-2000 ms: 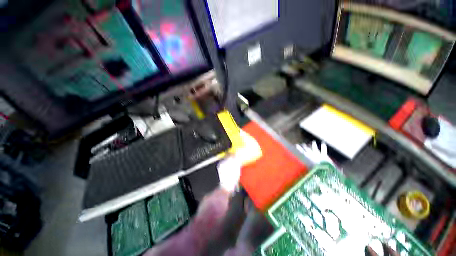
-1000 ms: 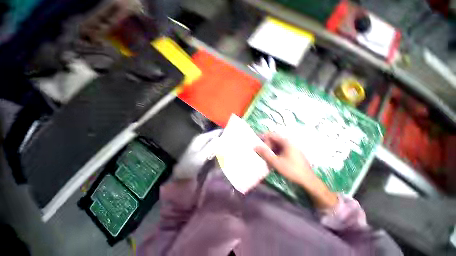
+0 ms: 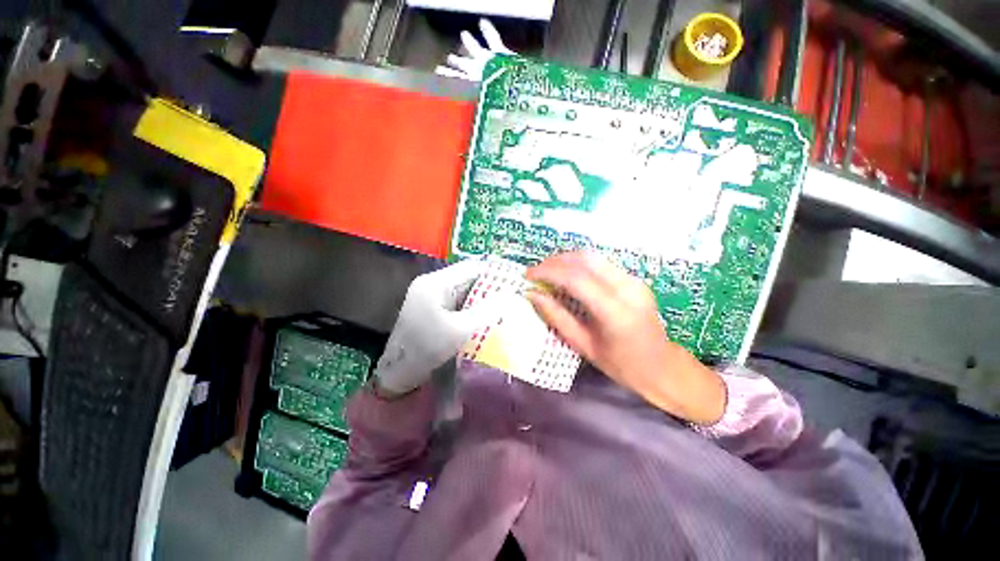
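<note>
A large green circuit board (image 3: 702,287) lies in front of me, solder side up, its middle bright with glare. My left hand (image 3: 425,329), in a white glove, holds a small label sheet (image 3: 513,327) with rows of small red marks, over the board's near edge. My bare right hand (image 3: 609,318) has its fingertips at the sheet's upper part; whether they grip it or a single label cannot be told. A loose white glove (image 3: 478,50) lies beyond the board's far left corner.
A red mat (image 3: 367,159) lies left of the board. Further left are a keyboard (image 3: 99,395) and a yellow-edged black pad (image 3: 203,137). Small green boards (image 3: 318,378) sit in a black tray below. A yellow round container (image 3: 707,46) stands behind the board; metal rails (image 3: 899,203) run right.
The view has turned and moved closer over the board. The label sheet has turned from its blank face to its red-marked face. My right fingers have come onto the sheet.
</note>
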